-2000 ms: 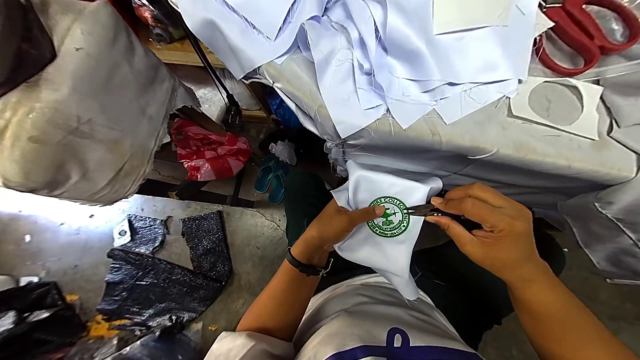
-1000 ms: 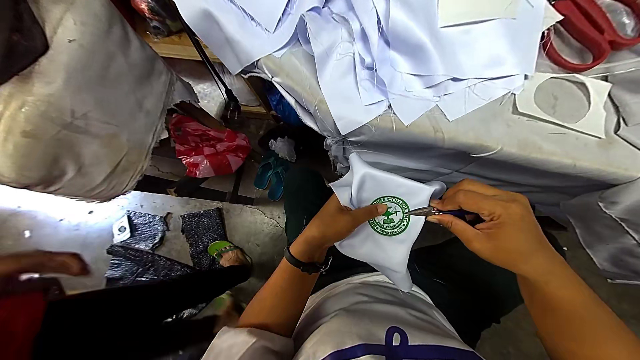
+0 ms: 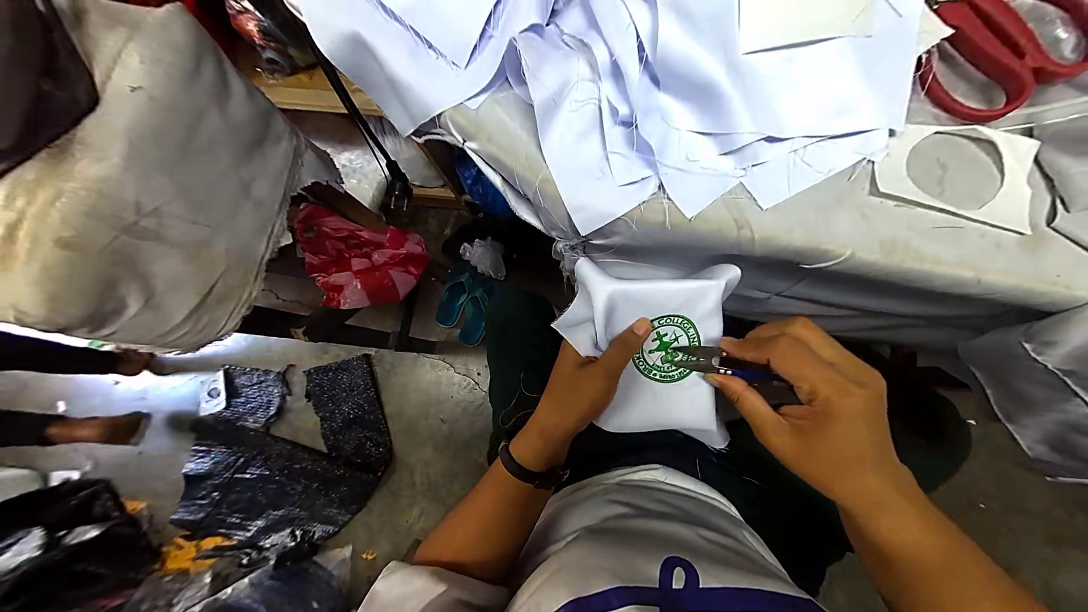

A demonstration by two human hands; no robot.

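Observation:
My left hand (image 3: pixel 586 387) grips a piece of white fabric (image 3: pixel 654 293) from its left side, thumb on top beside a round green embroidered emblem (image 3: pixel 667 347). The rest of the left fingers are hidden under the cloth. In my right hand (image 3: pixel 807 391) is a small pair of thread snips (image 3: pixel 701 359), held between thumb and fingers. Their metal blades point left and lie over the emblem's middle; whether they touch the thread cannot be told. The fabric is above my lap, just below the edge of the cloth-covered table.
On the covered table (image 3: pixel 790 238) lie white fabric pieces (image 3: pixel 680 93), red-handled scissors (image 3: pixel 990 64) and a white sheet with a round hole (image 3: pixel 1016 183). A bulky cloth-covered thing (image 3: pixel 144 187) stands left. Below are a red plastic bag (image 3: pixel 357 255), teal slippers (image 3: pixel 463 302) and black plastic (image 3: pixel 280 476). Another person's feet (image 3: pixel 98 429) show far left.
The passing person's legs, lower left a second ago, are now higher at the far left edge. My hands still hold the fabric and the snips in nearly the same place.

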